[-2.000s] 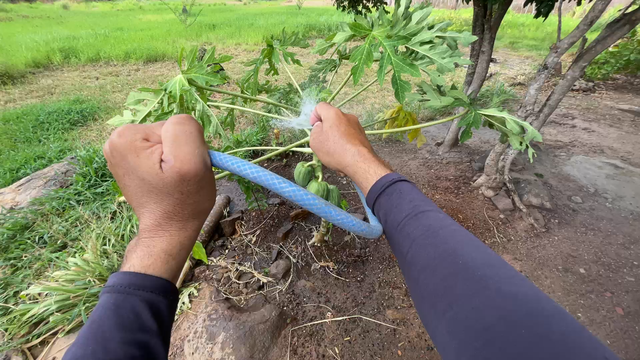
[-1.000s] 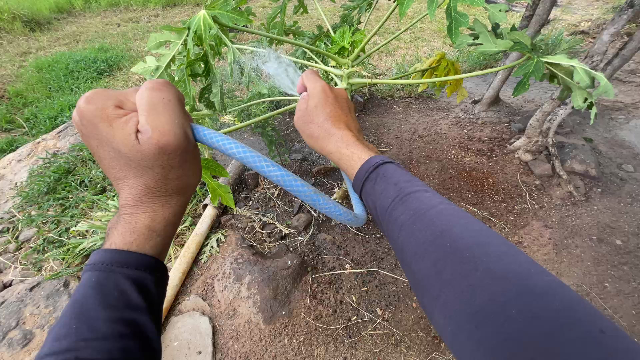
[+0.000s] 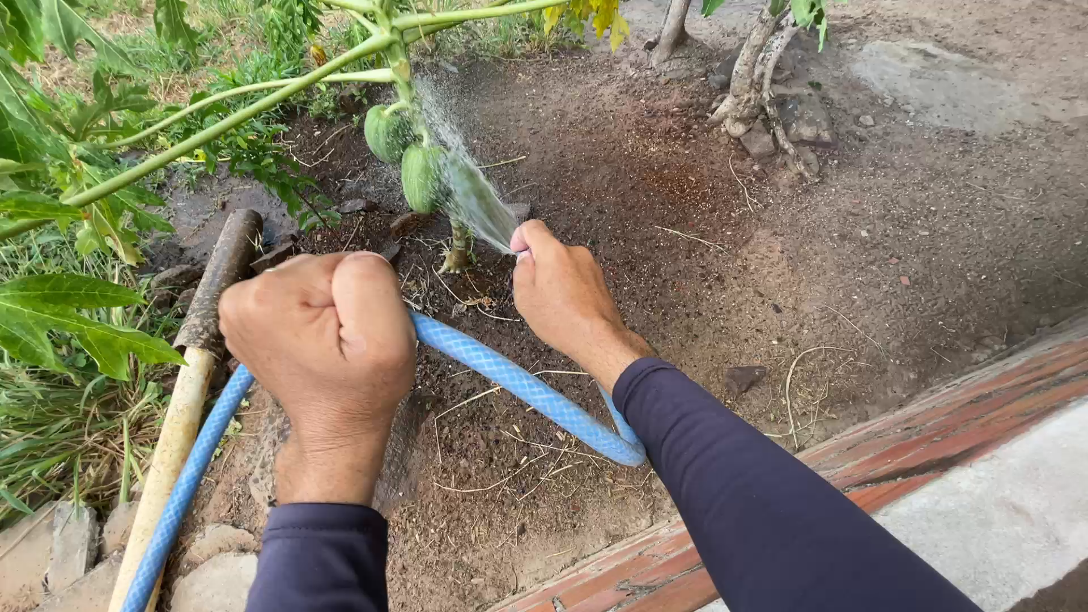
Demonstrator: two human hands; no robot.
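Observation:
My left hand (image 3: 323, 331) is closed around a blue braided garden hose (image 3: 527, 387), which runs down to the lower left and loops across to the right. My right hand (image 3: 569, 293) grips the hose's end, where a fan of water (image 3: 476, 195) sprays up and left onto a papaya plant. Green papaya fruits (image 3: 422, 177) hang from its stem (image 3: 398, 68), just beyond my hands. The hose's mouth is mostly hidden by the fingers of my right hand.
A pole (image 3: 174, 433) with a dark upper end lies left of my left hand, near stones (image 3: 217, 582) and grass. Papaya leaves (image 3: 76, 319) reach in at the left. A brick edge (image 3: 646, 569) crosses the lower right; a tree trunk (image 3: 752, 76) stands at the back.
The view has tilted down and shifted, bringing the brick edge in. The spray now falls on the fruits and stem; earlier it went up among the leaf stalks. Both hands still hold the hose.

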